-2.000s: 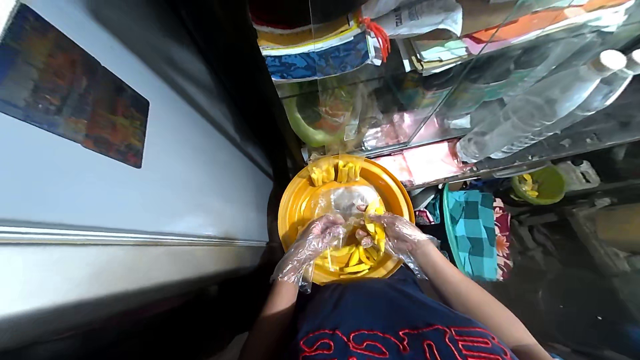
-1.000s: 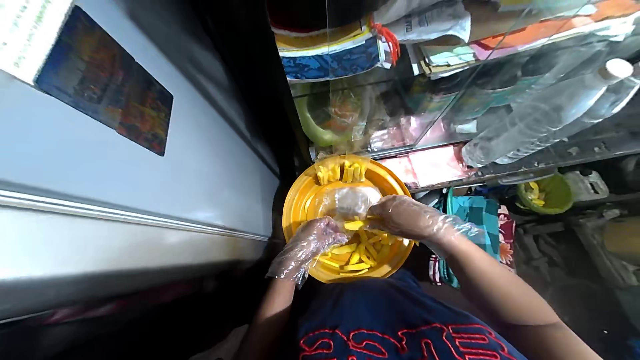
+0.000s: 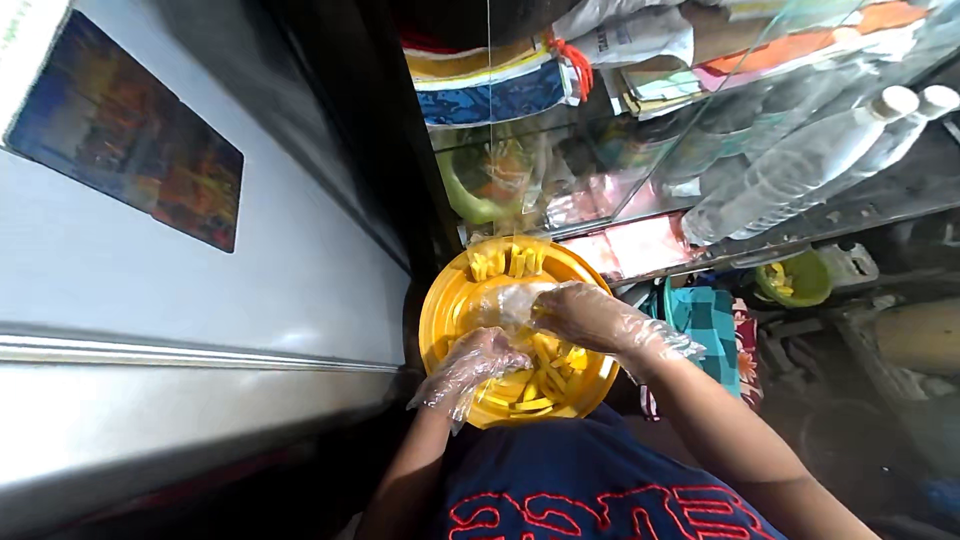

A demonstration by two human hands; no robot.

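A round yellow plastic basin (image 3: 435, 319) sits in front of me, with loose yellow fruit strips (image 3: 536, 386) in its near part. Clear plastic bags of upright strips (image 3: 506, 261) stand at its far rim. My left hand (image 3: 484, 360), in a clear plastic glove, is over the basin's left side beside the loose strips; its fingers are curled, and what they hold is unclear. My right hand (image 3: 577, 311), also gloved, reaches in from the right with its fingertips at a clear plastic bag (image 3: 514, 304) in the middle. Its fingertips are partly hidden.
A white appliance-like surface (image 3: 300, 292) with a dark panel runs along the left. Beyond the basin is a glass-fronted shelf holding plastic bottles (image 3: 795, 172), papers and pink packets (image 3: 645, 244). Folded checked cloth (image 3: 705, 330) and a green bowl (image 3: 806, 281) lie to the right.
Two seconds ago both hands were close together over the strips, the right one near yellow pieces. The right hand has since moved to the clear bag, away from the near strips.
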